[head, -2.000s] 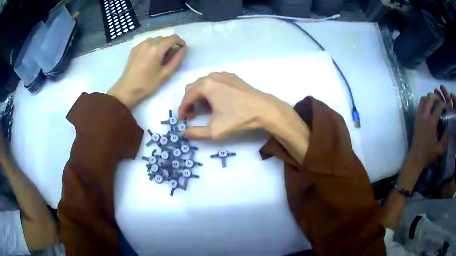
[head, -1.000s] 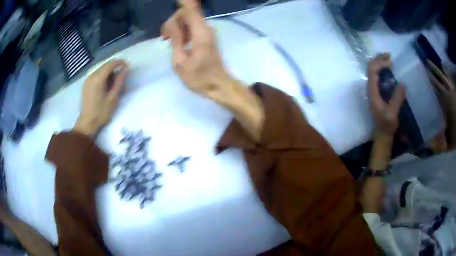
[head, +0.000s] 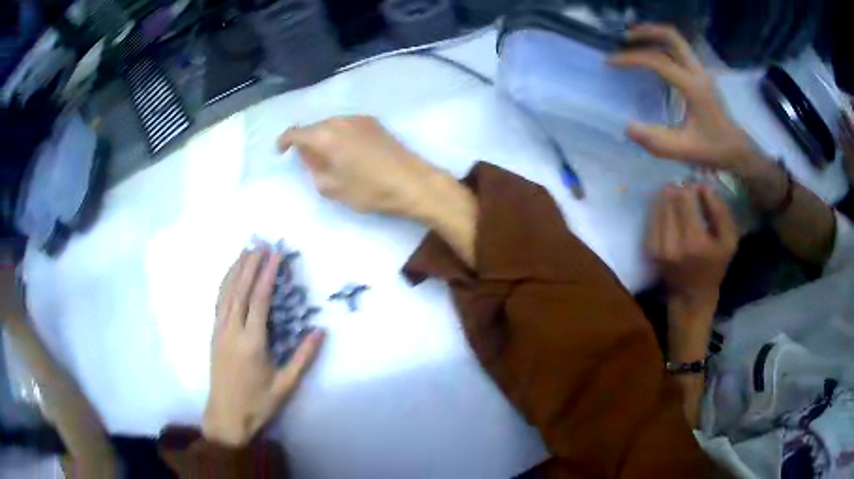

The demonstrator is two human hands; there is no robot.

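Observation:
A pile of small three-armed fittings (head: 290,304) lies on the white mat (head: 403,374), partly hidden by my left hand (head: 253,346). The left hand lies palm down over the pile's left side, its fingers pointing away from me and its thumb at the pile's near right edge. One fitting (head: 350,296) lies apart, right of the pile. My right hand (head: 351,164) is above the mat beyond the pile, fingers curled and index finger partly extended. Its palm side is hidden, so I cannot tell whether it holds anything. The picture is blurred.
At the right, a neighbour's hands (head: 693,112) are beside a translucent-covered housing (head: 585,79). A cable with a blue plug (head: 571,180) lies near it. Housing units (head: 61,178) stand at the left edge. Behind the mat are a perforated strip (head: 154,103) and dark cups (head: 300,37).
My left hand has come from the far left of the mat onto the pile. My right hand has drawn back from the far edge. The neighbour's housing has appeared at the upper right.

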